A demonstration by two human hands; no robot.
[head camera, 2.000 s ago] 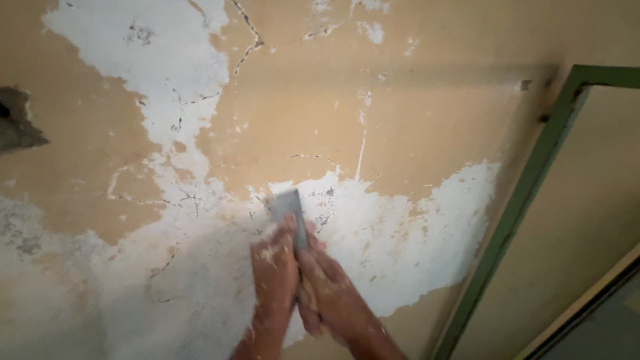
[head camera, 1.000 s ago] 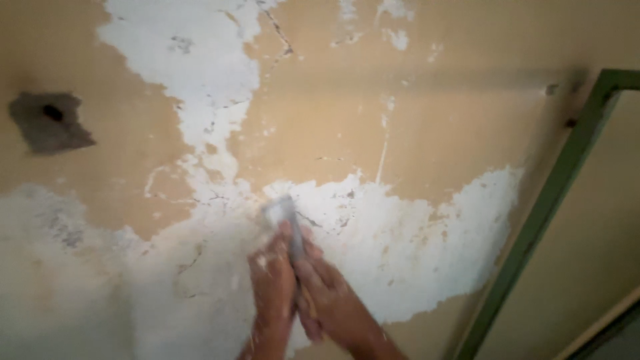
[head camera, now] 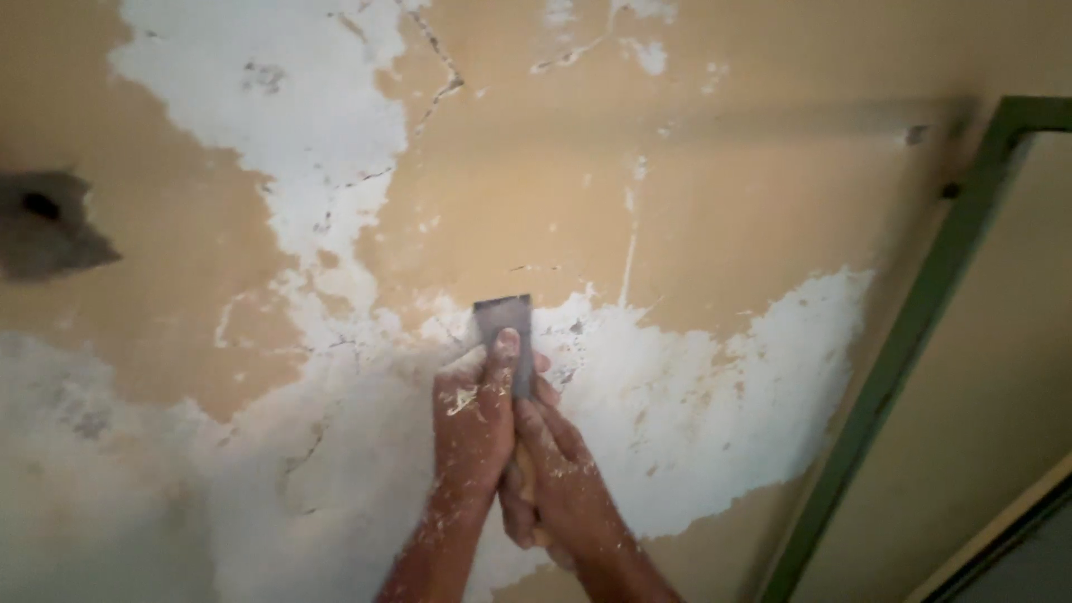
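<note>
Both hands are closed around a scraper with a flat metal blade (head camera: 523, 315) and what looks like a wooden handle (head camera: 526, 474). My left hand (head camera: 474, 410) lies high on the tool, its thumb pressed along the blade. Lower down, my right hand (head camera: 553, 469) wraps the handle. White flecks cover the skin of both. The blade's edge meets the painted surface (head camera: 519, 209) where tan paint borders a bare whitish patch (head camera: 703, 402). Part of the handle is hidden by the fingers.
A green frame (head camera: 913, 335) runs slantwise at the right. At the far left, a rough grey patch (head camera: 50, 239) has a dark hole in it. A jagged crack (head camera: 444, 67) crosses the tan paint near the top. A small fitting or hole (head camera: 917, 134) shows near the frame's corner.
The hands remain together on the scraper near the same paint border. The view shifted sideways and back slightly between frames.
</note>
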